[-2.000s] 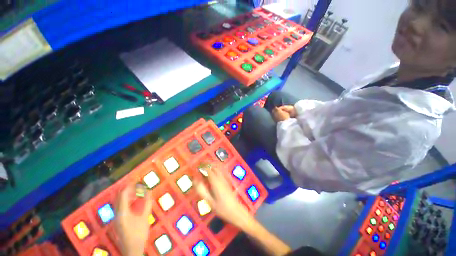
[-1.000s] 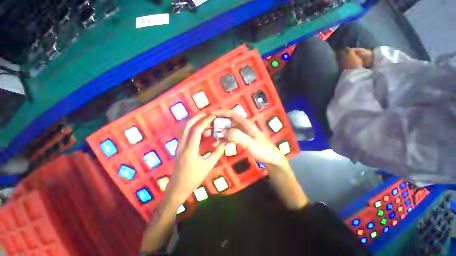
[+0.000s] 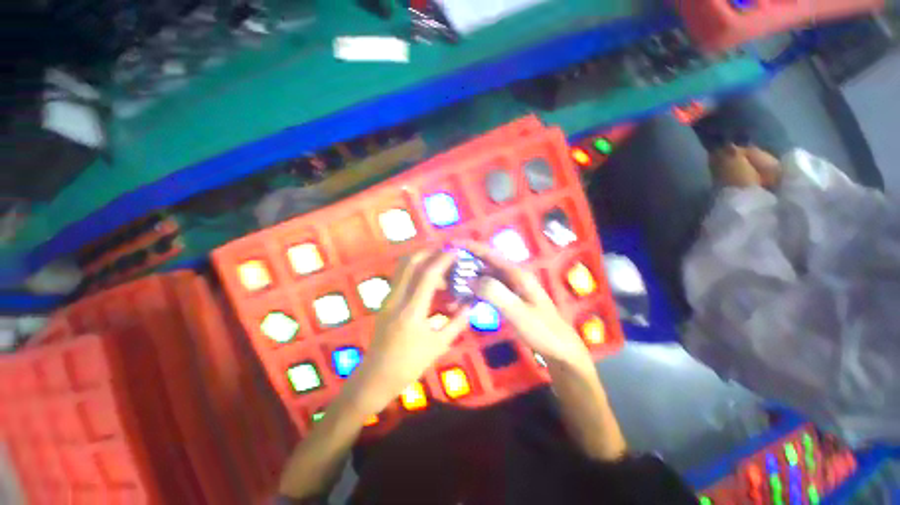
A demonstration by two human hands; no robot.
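A red-orange compartment tray (image 3: 370,258) lies below the bench edge, in front of my body. Its square pockets hold several smartwatches, with screens lit white (image 3: 305,258), blue and orange. Unlit grey smartwatches (image 3: 539,175) sit at its upper right. My left hand (image 3: 410,321) and my right hand (image 3: 533,316) meet above the middle of the tray. Their fingers hold one dark smartwatch (image 3: 464,276) between them, its screen not glowing white or coloured. The held smartwatch is blurred and partly covered by fingers. Some pockets are hidden under my hands.
Stacked red-orange trays (image 3: 74,414) stand at left. The green bench (image 3: 237,104) with its blue edge runs across the top, bearing a white label (image 3: 371,49) and dark parts. A person in a pale smock (image 3: 789,286) sits at right. Another lit tray (image 3: 780,473) is at lower right.
From two seconds ago, my hands have come together and now hold a smartwatch. Since one second ago, the view has shifted, the tray appears further right, and screens have changed colour.
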